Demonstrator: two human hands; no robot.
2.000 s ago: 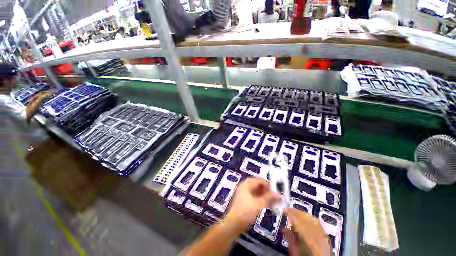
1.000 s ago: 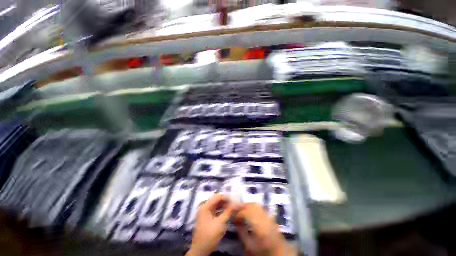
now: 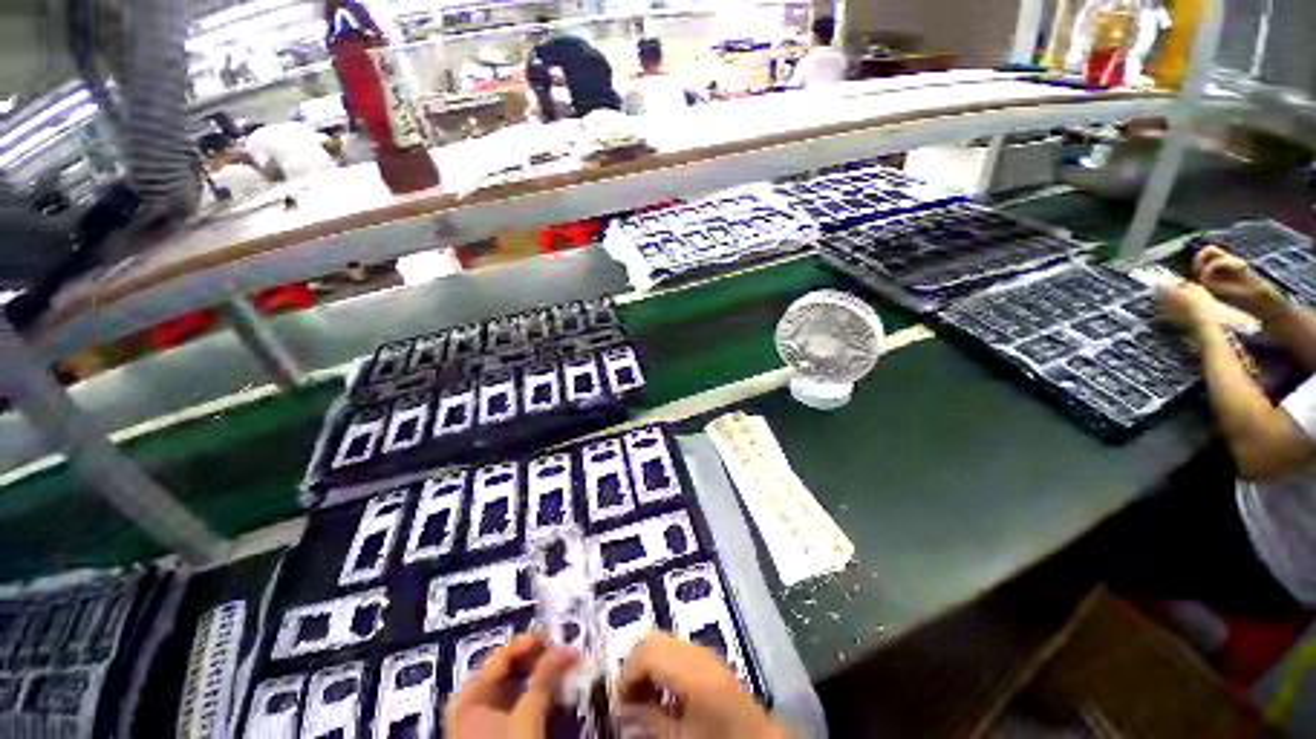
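A silver-white metal frame [image 3: 560,585] is held upright over the work tray, its lower end between the fingers of both hands. My left hand [image 3: 505,687] grips its left side. My right hand [image 3: 690,693] is at its right side, fingers bent; whether it pinches a small piece is too blurred to tell. The black blister tray [image 3: 411,599] below holds rows of upright frames with sideways frames between. A white release sheet [image 3: 779,498] lies right of the tray, and a narrow sticker sheet [image 3: 214,667] lies left.
A tray stack [image 3: 476,390] stands behind the work tray. A small white fan [image 3: 830,344] stands behind the release sheet. Tiny specks lie beside that sheet. Another person's arms [image 3: 1241,375] reach over trays [image 3: 1075,339] at right. A raised shelf [image 3: 491,188] with a metal post crosses behind.
The view has swung right, bringing the other worker's arms into sight. Both hands stay together at a frame over the tray.
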